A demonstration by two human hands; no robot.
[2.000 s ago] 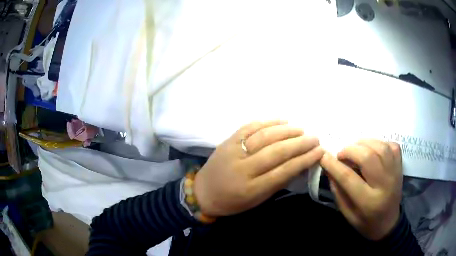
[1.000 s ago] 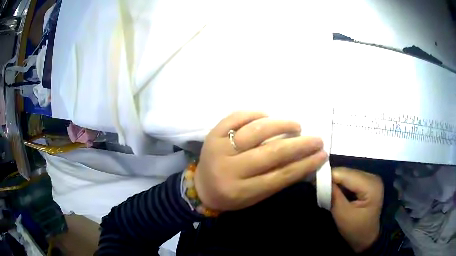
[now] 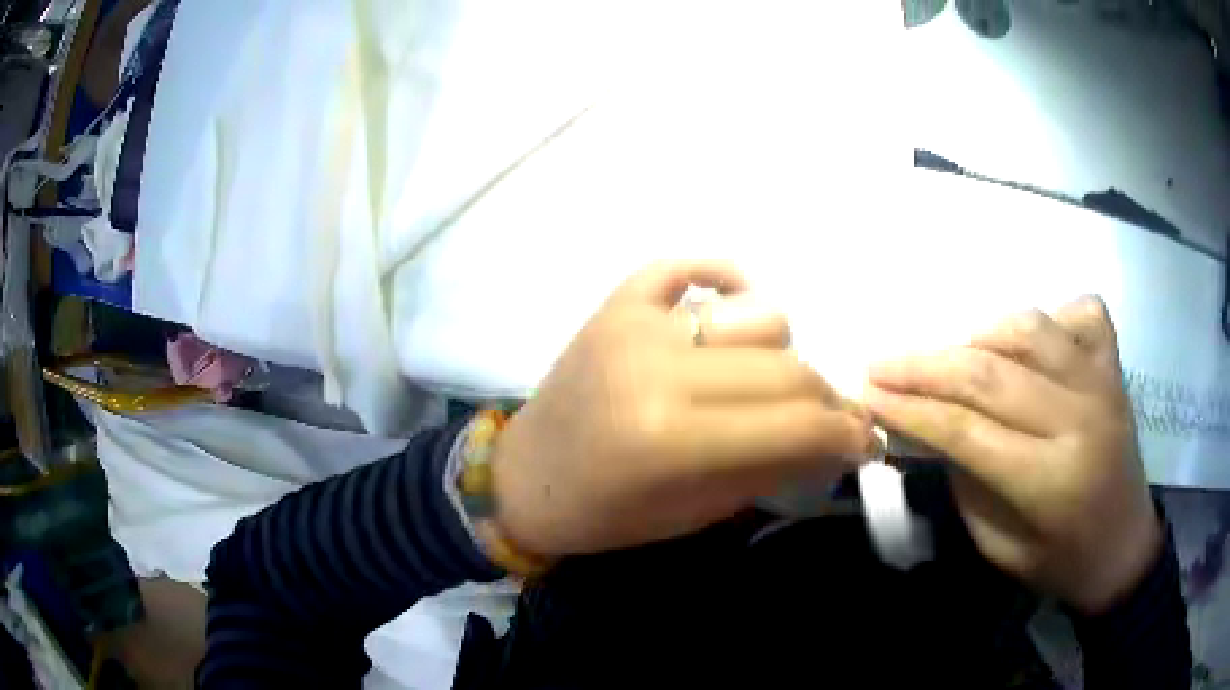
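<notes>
A large white fabric piece (image 3: 472,283) lies on the white table, overexposed towards the middle, with folds at the left. My left hand (image 3: 688,418) is curled at the table's front edge, fingertips closed on the fabric edge. My right hand (image 3: 1039,431) meets it from the right, its fingertips pinching the same edge. A narrow white strip (image 3: 890,512) hangs below the joined fingertips against my dark clothing, slightly blurred. The exact grip between the fingertips is hidden by glare.
Printed ruler markings (image 3: 1180,411) run along the table's front edge at right. A dark gap line (image 3: 1025,185) crosses the table at upper right. White cloth (image 3: 202,472) hangs below the table at left, near a pink cloth item (image 3: 209,364) and a yellow band (image 3: 122,391).
My right hand has come up from below the table edge to meet my left fingertips. My left fingers have curled in. The strip end now hangs below both hands.
</notes>
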